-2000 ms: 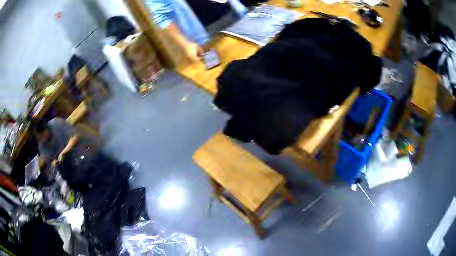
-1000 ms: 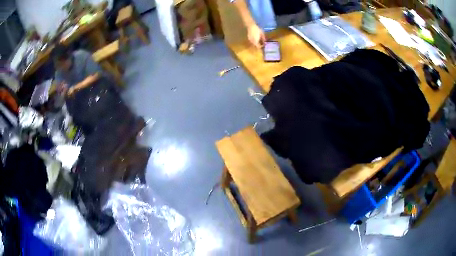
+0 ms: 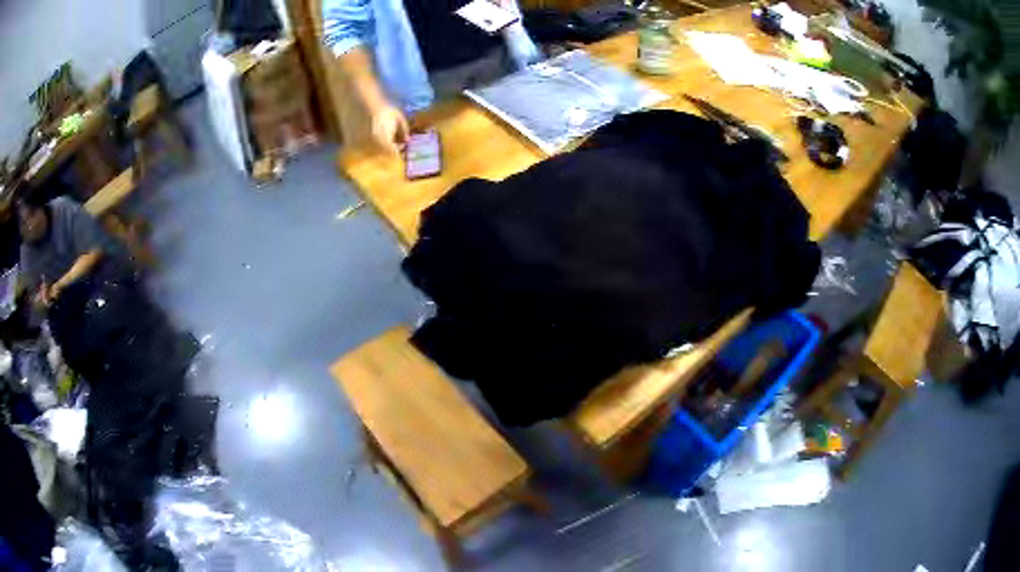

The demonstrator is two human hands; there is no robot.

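Note:
Neither of my hands is in view. A large heap of black cloth (image 3: 626, 246) lies on the near part of a wooden table (image 3: 833, 201) and hangs over its edge. Its folds are too dark to tell single garments apart. A flat clear plastic packet (image 3: 565, 98) lies behind the heap. A phone (image 3: 423, 154) lies at the table's left end, beside another person's hand (image 3: 388, 129).
A wooden bench (image 3: 431, 425) stands before the table, another bench (image 3: 900, 330) at right. A blue crate (image 3: 744, 402) with things inside stands under the table edge. Clear plastic (image 3: 229, 531) lies on the floor. A seated person (image 3: 67, 251) is at far left with dark cloth.
The view has swung; the table, heap and near bench now sit further left than one second ago, and more shows at right. The heap looks unmoved on the table.

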